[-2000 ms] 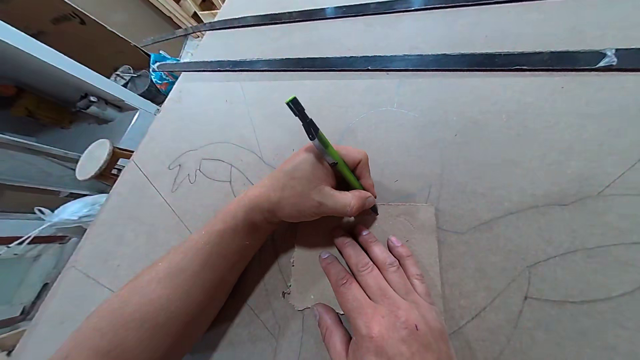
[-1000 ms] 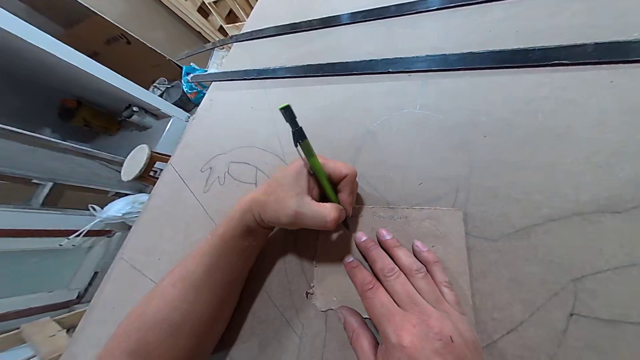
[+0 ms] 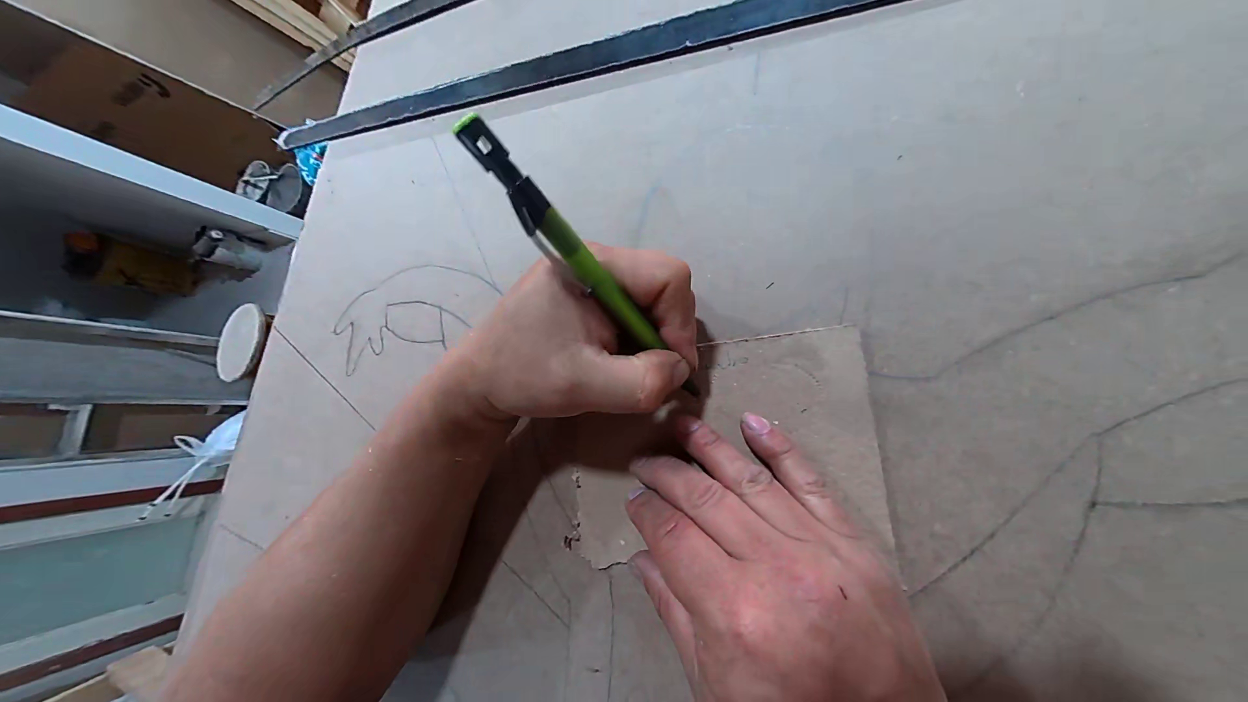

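Note:
My left hand [image 3: 595, 336] grips a green and black pencil [image 3: 609, 292] that leans up to the left. Its dark tip is low over a thin, flat brown board piece [image 3: 829, 380], near the top edge. The piece has straight top and right edges and a ragged lower left corner, and faint marks show near its top. My right hand [image 3: 770, 556] lies palm down on the piece, fingers slightly spread, with its fingertips just below the pencil tip. Whether the tip touches the surface is hard to tell. Under the piece is a large brown sheet [image 3: 975, 195] with pencil-drawn curves.
Two dark flat strips cross the far part of the sheet, the nearer one [image 3: 585, 68] running to its left edge. Beyond that edge are shelves [image 3: 146, 180] holding assorted items, a round pale lid-like object [image 3: 242, 343] and a white bag [image 3: 210, 444].
The pencil tip went left over the board piece between the two earlier frames and is now somewhat farther right again. My right hand has stayed on the piece. The view has shifted.

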